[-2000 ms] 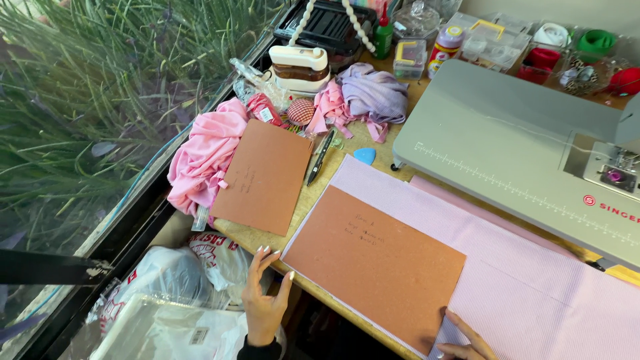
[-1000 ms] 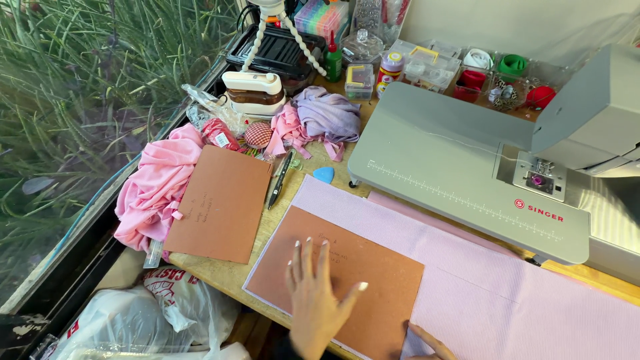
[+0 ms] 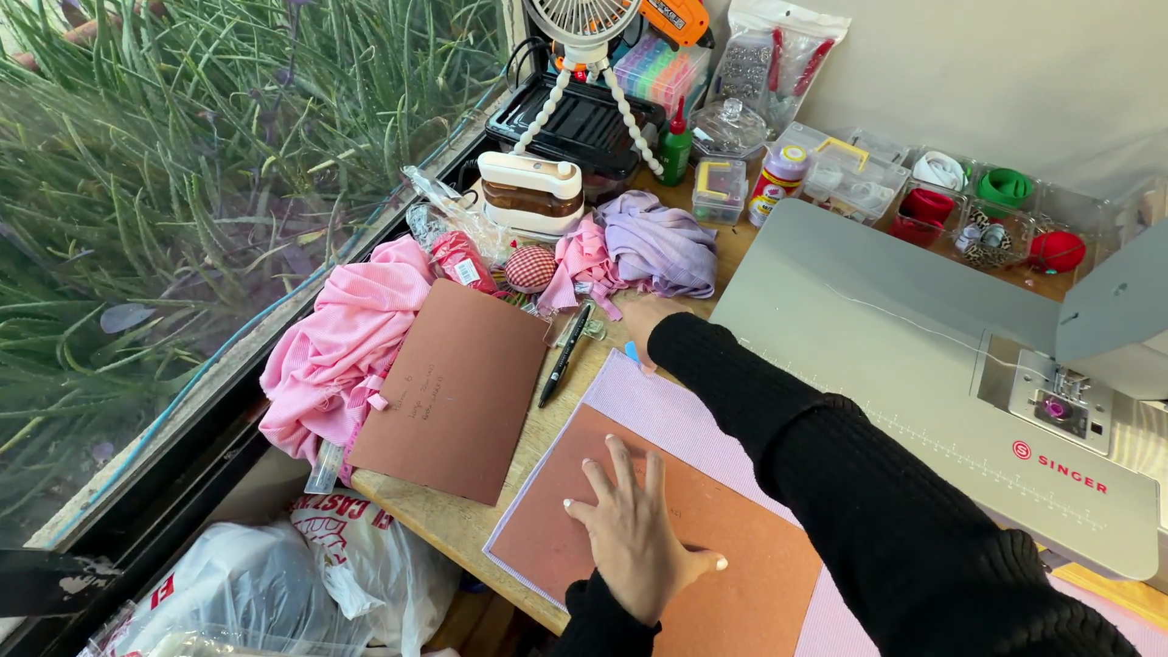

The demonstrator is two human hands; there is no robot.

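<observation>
My left hand (image 3: 634,538) lies with spread fingers on a brown card pattern piece (image 3: 757,584), which rests on lilac ribbed fabric (image 3: 657,401). My right hand (image 3: 646,321) reaches across to the table behind the fabric, beside a blue tailor's chalk (image 3: 631,352); its fingers are largely hidden, so its hold cannot be made out. A second brown card with handwriting (image 3: 456,392) lies to the left, and a black pen (image 3: 566,356) is between the cards.
A Singer sewing machine (image 3: 912,401) stands at right. Pink fabric (image 3: 347,347), a checked pincushion (image 3: 530,268), a mini iron (image 3: 531,193) and lilac cloth (image 3: 659,242) lie behind. Plastic boxes (image 3: 853,173) line the wall. Plastic bags (image 3: 246,584) sit below the table's left edge.
My right hand has moved from the card's lower right edge to the chalk's side. My left hand, off the card two seconds ago, came onto it and stays there.
</observation>
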